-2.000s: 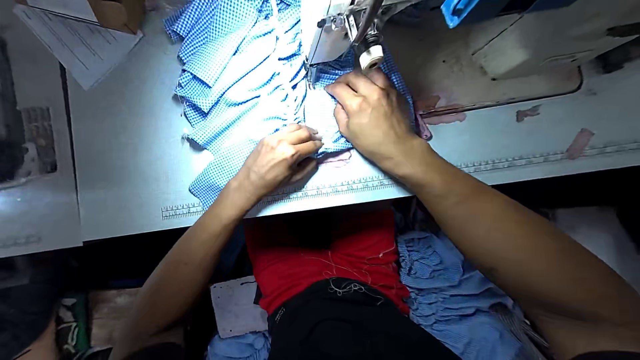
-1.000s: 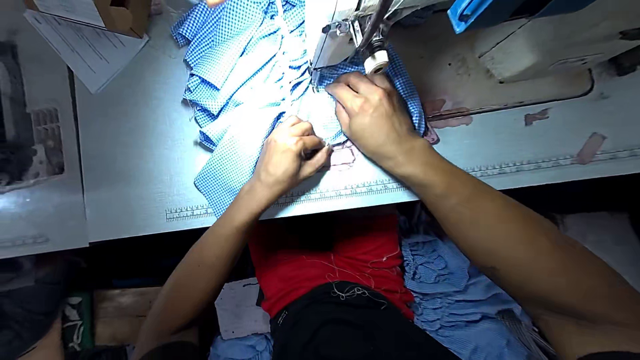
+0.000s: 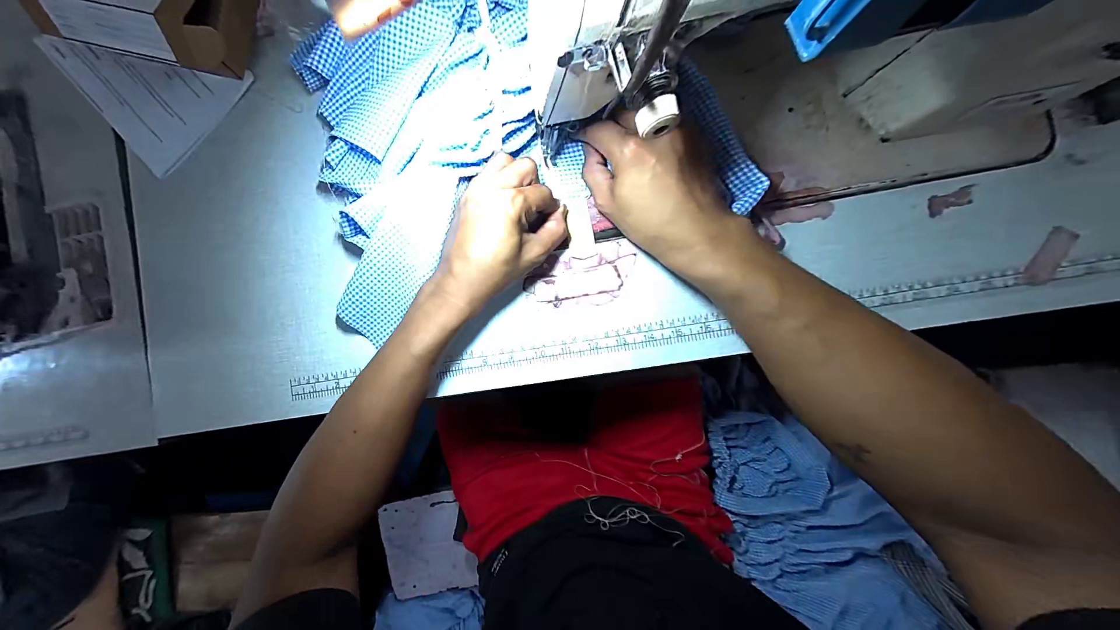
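Observation:
Blue-and-white gingham fabric (image 3: 394, 254), gathered into ruffles, lies on the table to the left of and beneath the head of a sewing machine (image 3: 582, 87). My left hand (image 3: 507, 219) grips the edge of the fabric just in front and left of the presser foot (image 3: 549, 144), fingers curled. On the right of the foot, my right hand (image 3: 656, 175) rests on the cloth with thumb and forefinger close to the needle area; its fingertips are partly hidden behind the machine's tension knob (image 3: 658, 115). Strong lamp light washes out part of the fabric.
A measuring scale (image 3: 595, 344) runs along the table's front edge. Printed papers (image 3: 149, 96) and a cardboard box (image 3: 214, 39) are at the back left. A blue plastic object (image 3: 840, 26) is at the back right. Gathered blue garments (image 3: 787, 499) hang beside my lap.
My left hand has shifted from the front edge of the cloth up toward the presser foot, and the fabric's lower left part has spread out. My right hand stays beside the foot.

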